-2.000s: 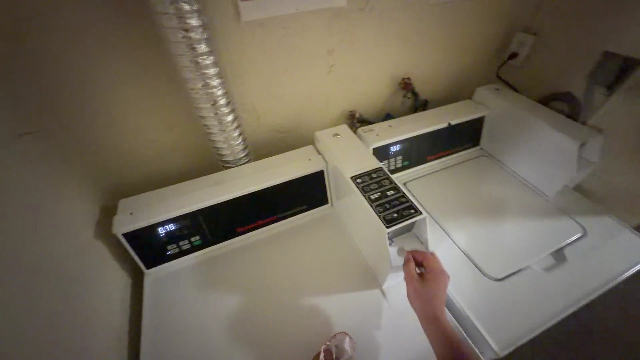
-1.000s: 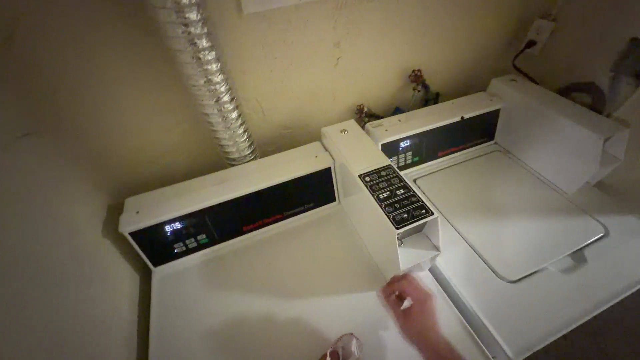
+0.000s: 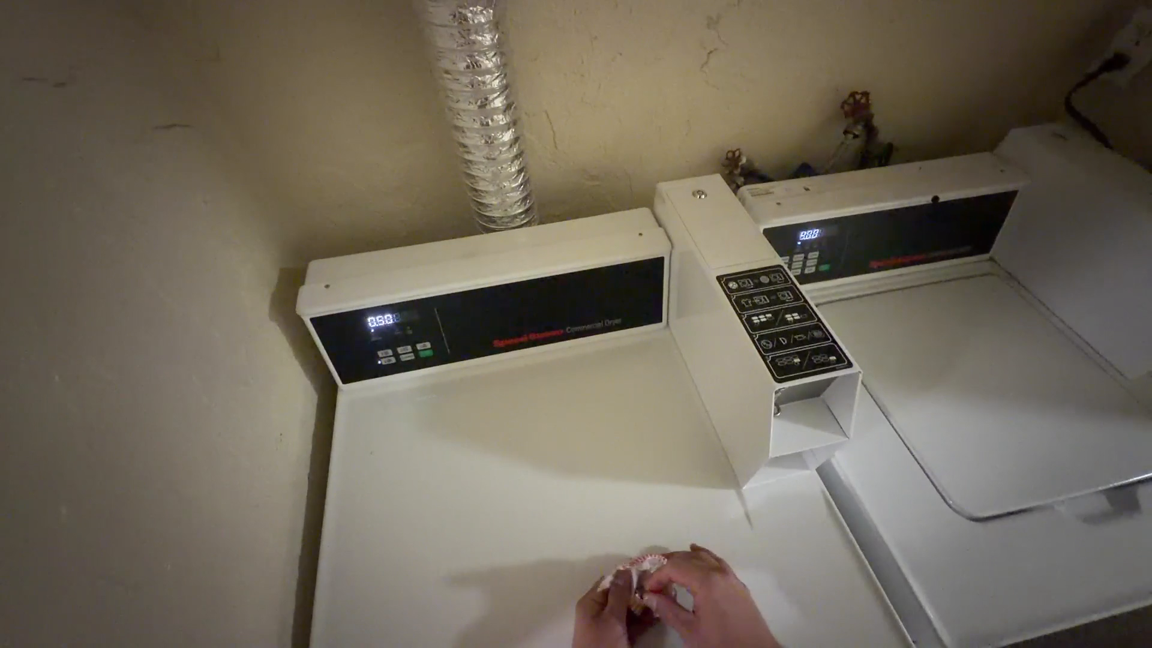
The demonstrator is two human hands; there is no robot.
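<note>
A small pouch with a red-and-white edge (image 3: 646, 563) is held by my left hand (image 3: 605, 614) over the lower part of the white dryer top (image 3: 540, 450). My right hand (image 3: 711, 594) has its thumb and fingers pinched together at the pouch's mouth; whether they grip the pouch or something in it is hidden. Up and to the right of both hands is the white coin box (image 3: 711, 360), its front end open, with a black instruction panel (image 3: 785, 322) on its slanted face. The dryer's control panel (image 3: 504, 315) has a lit display.
The washer (image 3: 990, 378) with its closed lid stands at the right, its own display lit. Behind the dryer a foil duct (image 3: 486, 117) runs up the wall. Red-handled valves (image 3: 857, 108) and a black cord (image 3: 1075, 103) are at the back right.
My right hand has moved from the coin box down to the pouch. My left hand is now in fuller view. The dryer's display reading has changed. The view has shifted closer to the dryer.
</note>
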